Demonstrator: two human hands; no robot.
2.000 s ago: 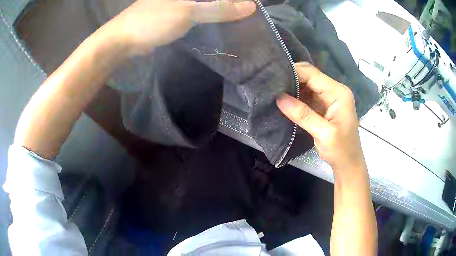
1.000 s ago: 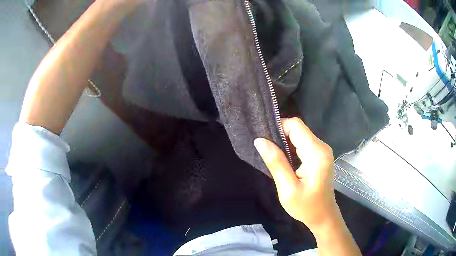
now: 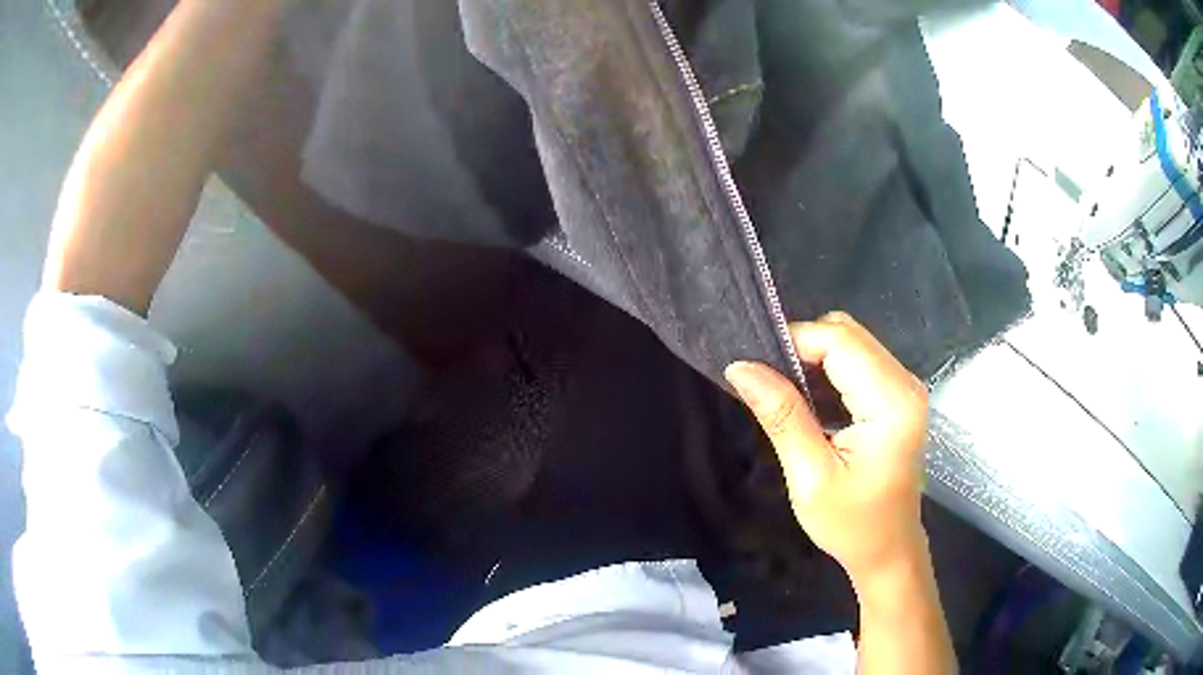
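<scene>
A dark grey garment (image 3: 620,172) is stretched from the top edge down towards the lower right. A zipper chain (image 3: 741,218) with silvery teeth runs along its edge in a nearly straight slanting line. My right hand (image 3: 844,422) pinches the lower end of the zipper edge between thumb and fingers, in front of the table edge. My left forearm reaches up to the top edge of the picture; my left hand itself is cut off, so its hold is hidden.
The white sewing machine head (image 3: 1141,198) with blue parts stands at the right on the white table (image 3: 1055,435). A silver-grey ruler band (image 3: 1042,534) runs along the table's front edge. Dark cloth with pale stitch lines (image 3: 284,534) lies at lower left.
The garment's zipper edge has been drawn out straight and now slants to the lower right. My right hand moved down, then slightly right. My left hand went out of view at the top.
</scene>
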